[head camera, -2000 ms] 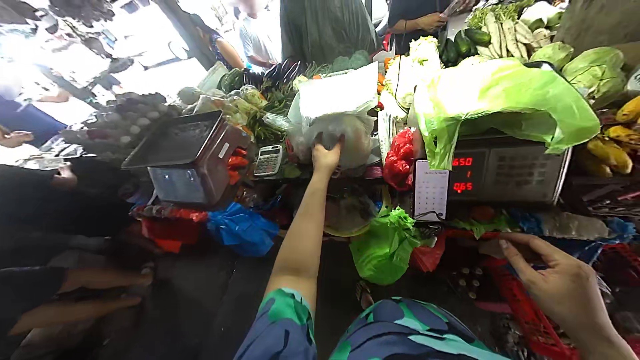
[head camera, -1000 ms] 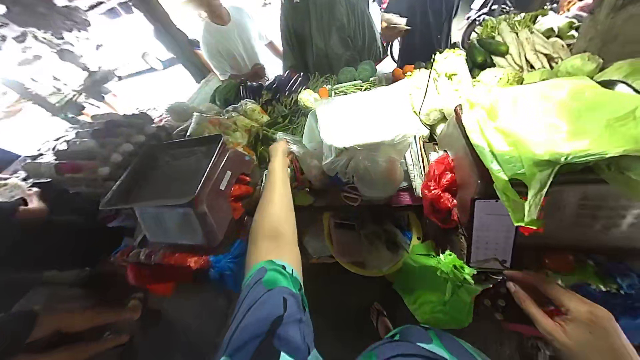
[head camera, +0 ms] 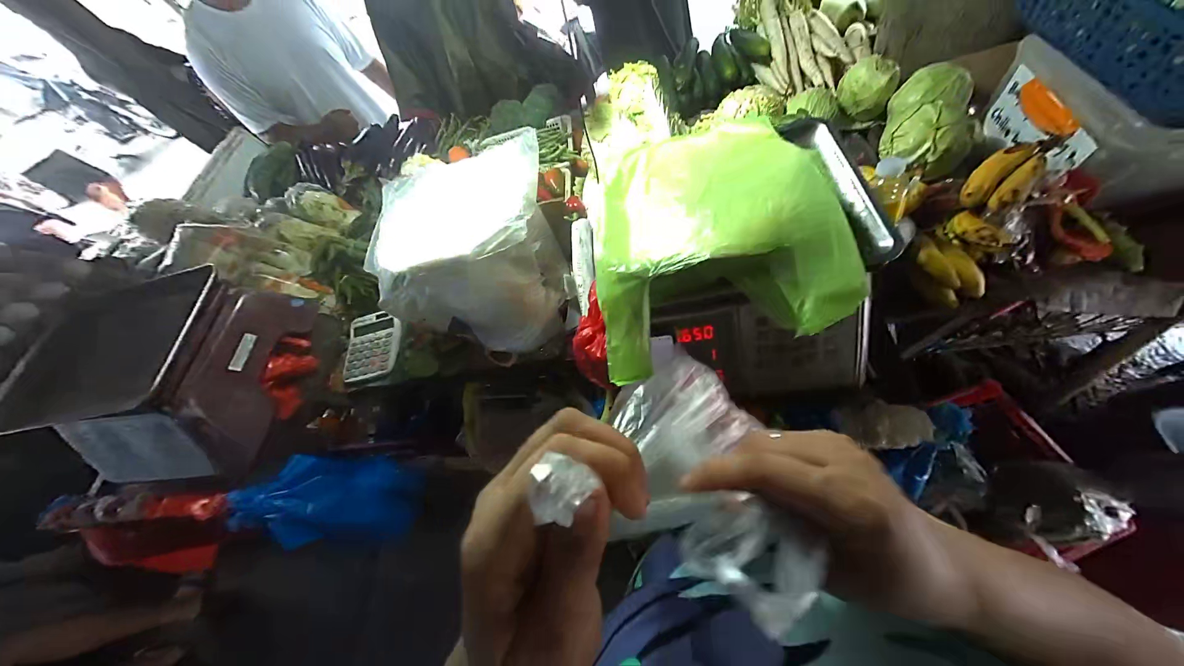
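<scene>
Both my hands are low in the middle of the view, close to my lap. My left hand (head camera: 555,518) has its fingers closed on crumpled clear plastic (head camera: 561,487). My right hand (head camera: 814,509) grips a clear plastic bag (head camera: 680,407) whose loose part hangs below the fingers. Beyond them, a green plastic bag (head camera: 721,213) lies over a digital scale (head camera: 814,347) with red digits. Left of it stands a filled white plastic bag (head camera: 481,268), with a white calculator (head camera: 372,348) beside it.
A metal-pan scale (head camera: 120,342) stands at left, above a blue plastic bag (head camera: 324,495). Bananas (head camera: 999,180), cabbages (head camera: 930,106) and white radishes (head camera: 805,42) lie at right. Eggplants (head camera: 370,148) are at the back. A person in a white shirt (head camera: 287,65) stands across the stall.
My left hand has come back from the vegetables toward my lap. My right hand has moved inward, and both now hold clear plastic. The phone seen before by my right hand is mostly hidden.
</scene>
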